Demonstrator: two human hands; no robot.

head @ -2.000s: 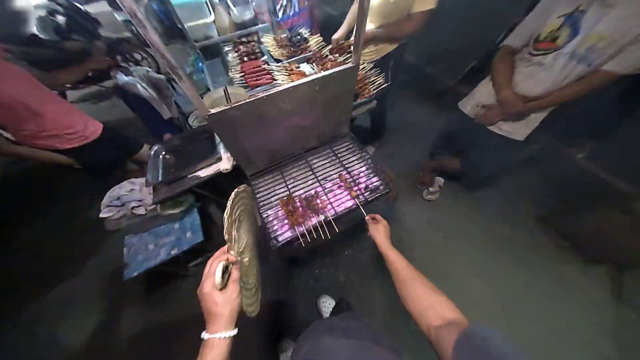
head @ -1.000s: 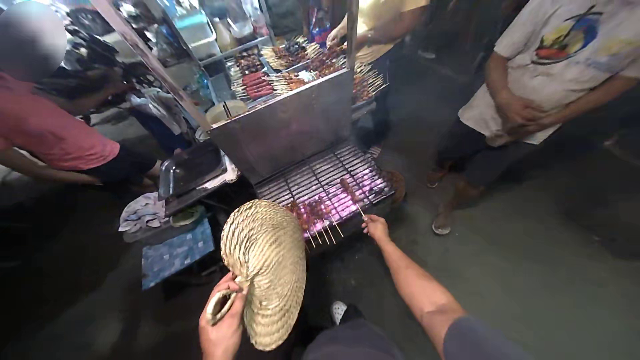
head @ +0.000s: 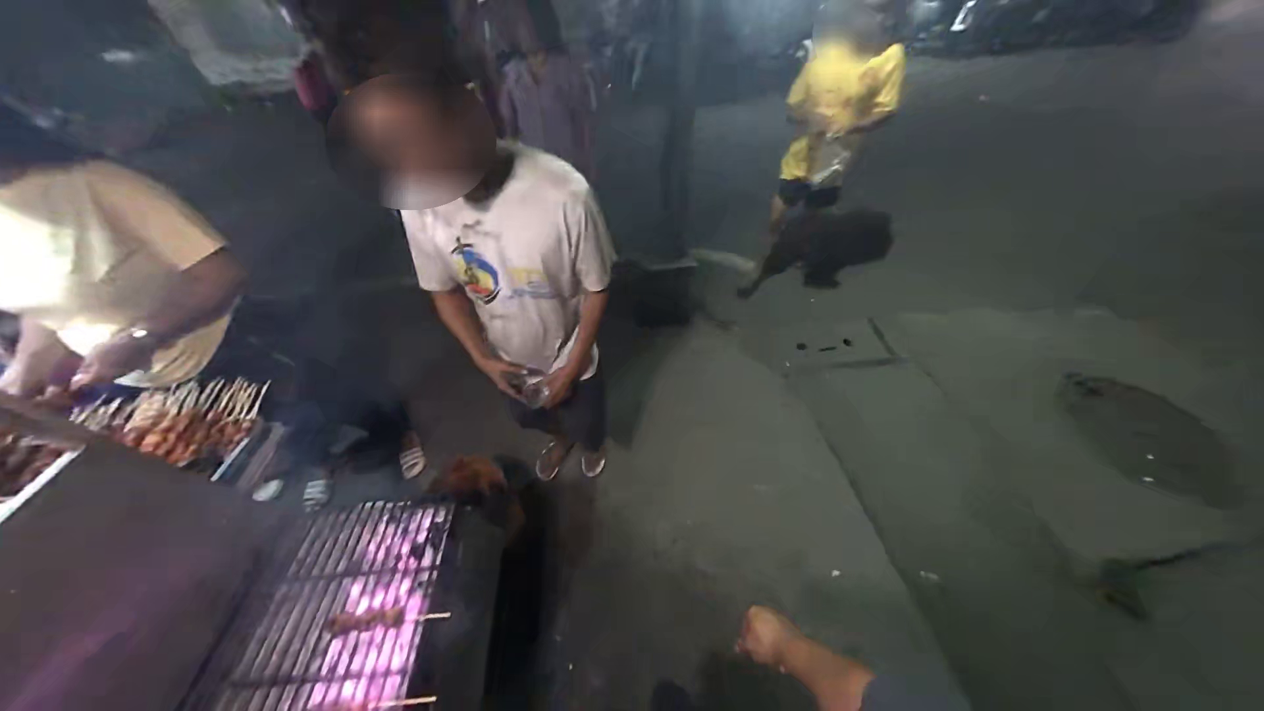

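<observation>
Low in the picture, right of centre, my right hand [head: 765, 637] hangs over the pavement with its fingers curled and nothing visible in it. It is well to the right of the charcoal grill's wire grate [head: 326, 592]. A meat skewer [head: 367, 621] lies across the bars over glowing coals, its bare stick end pointing right. The stick of a second skewer [head: 405, 701] shows at the bottom edge. My left hand is out of view, and so is the woven fan.
A metal panel [head: 118, 563] stands left of the grate. Behind it are trays of skewers [head: 188, 425], with a person [head: 109, 267] bending over them. Another person [head: 523, 267] stands beyond the grill, holding something clear. A person in yellow [head: 839, 99] is farther off.
The view has swung right. My right hand has let go of the skewer it held and is away from the grill. My left hand and the woven fan have left the view.
</observation>
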